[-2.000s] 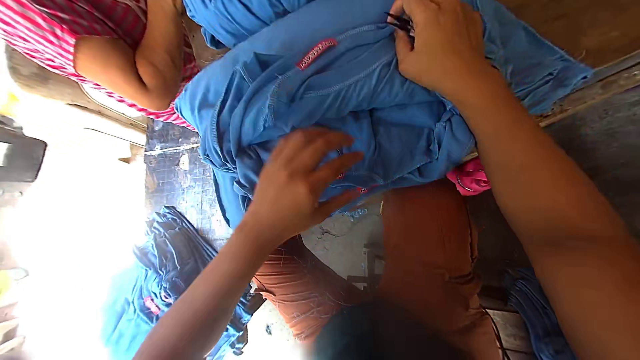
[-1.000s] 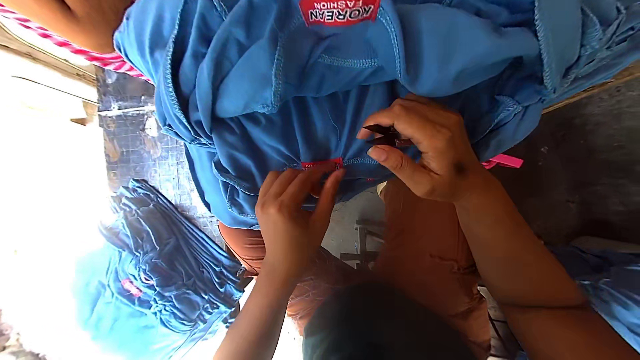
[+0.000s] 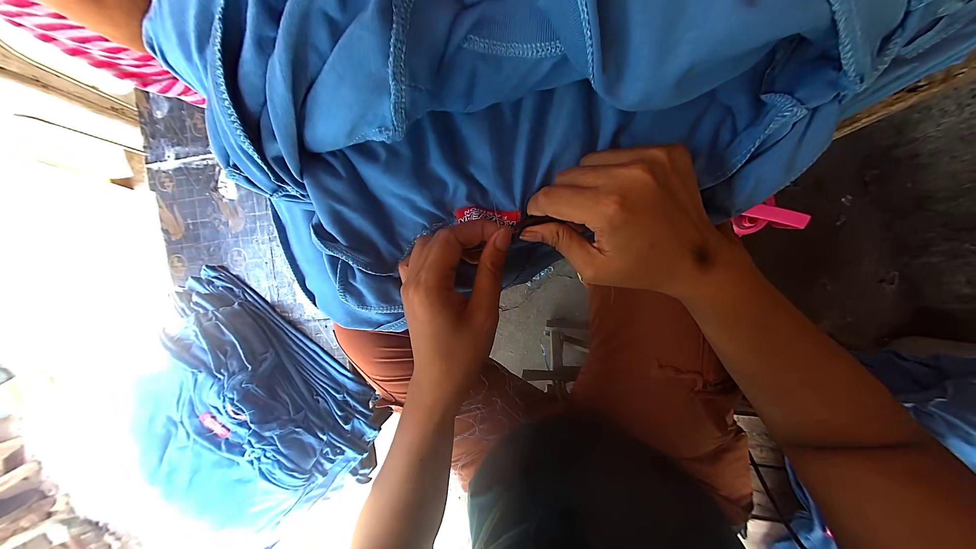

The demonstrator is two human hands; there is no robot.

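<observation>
Blue fabric garments [image 3: 473, 91] with overlocked seams lie heaped over the table edge. My left hand [image 3: 457, 282] pinches the garment edge just below a red woven label [image 3: 484, 216] that bears writing. My right hand [image 3: 633, 221] is closed around small dark thread snips [image 3: 534, 223], mostly hidden by the fingers, whose tip is at the label's right end beside my left fingertips.
A stack of blue garments [image 3: 267, 381] lies at the lower left, beside the dark patterned tabletop [image 3: 187, 198]. A pink strip [image 3: 770, 216] hangs at the right. More blue cloth [image 3: 915, 381] is at the lower right. Another person in pink stripes [image 3: 99, 53] is at the upper left.
My left hand, held loose above the cloth two seconds ago, now pinches the garment edge. My right hand has brought the snips from the far side of the heap to the label.
</observation>
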